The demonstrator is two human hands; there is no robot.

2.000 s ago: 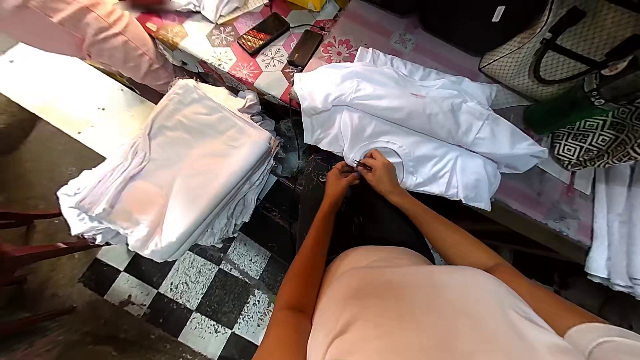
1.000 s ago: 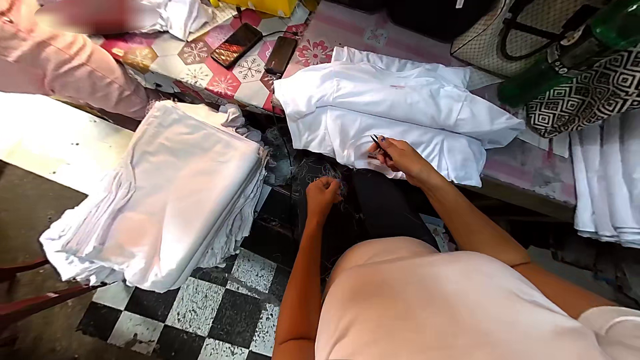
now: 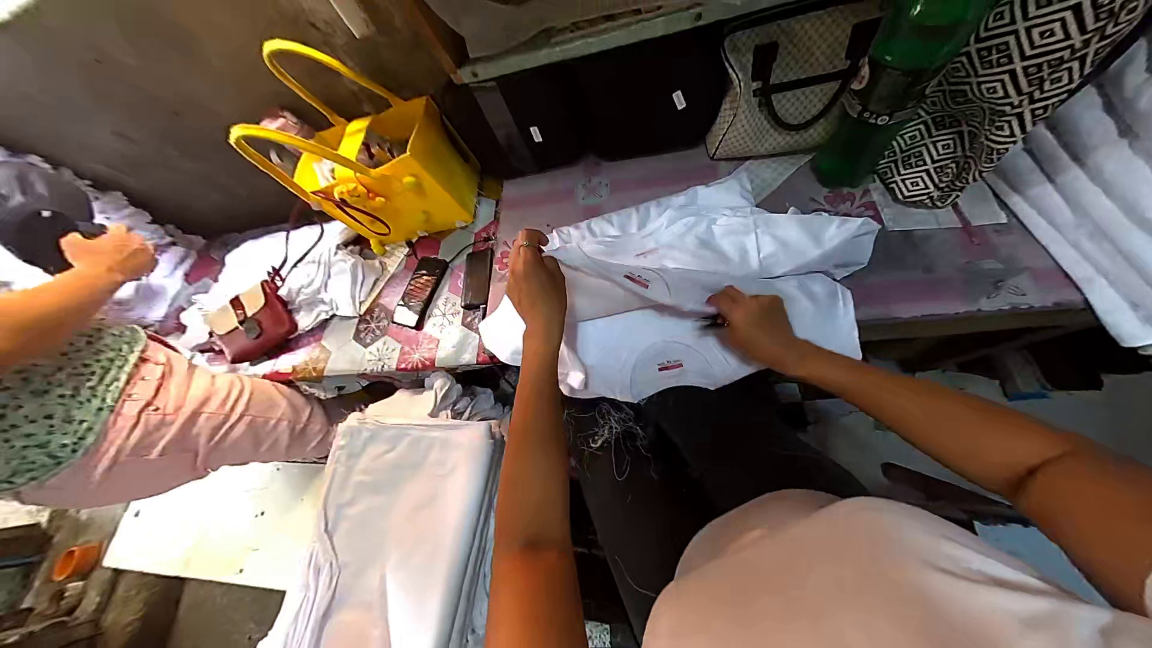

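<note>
White T-shirts [image 3: 621, 337] with printed neck labels lie layered on the table edge before me. My left hand [image 3: 537, 283] pinches the upper shirt at its left end and holds that fabric raised. At the right, my right hand [image 3: 754, 326] is closed around a small dark tool [image 3: 714, 321], blurred, perhaps thread snips, and touches or nearly touches the upper shirt's edge. The neckline [image 3: 670, 364] of the lower shirt faces my lap, where loose threads [image 3: 616, 432] lie on dark trousers.
A stack of folded white fabric [image 3: 405, 513] stands at lower left. Two phones [image 3: 420, 292] and a yellow bag [image 3: 396, 180] are on the patterned table. Another person's hand [image 3: 110, 254] is at far left. A green bottle [image 3: 864, 126] and patterned bag [image 3: 963, 117] stand at right.
My left hand has gone from above my lap to the shirt and now grips it. The upper shirt is partly lifted, baring another beneath. The view has swung left.
</note>
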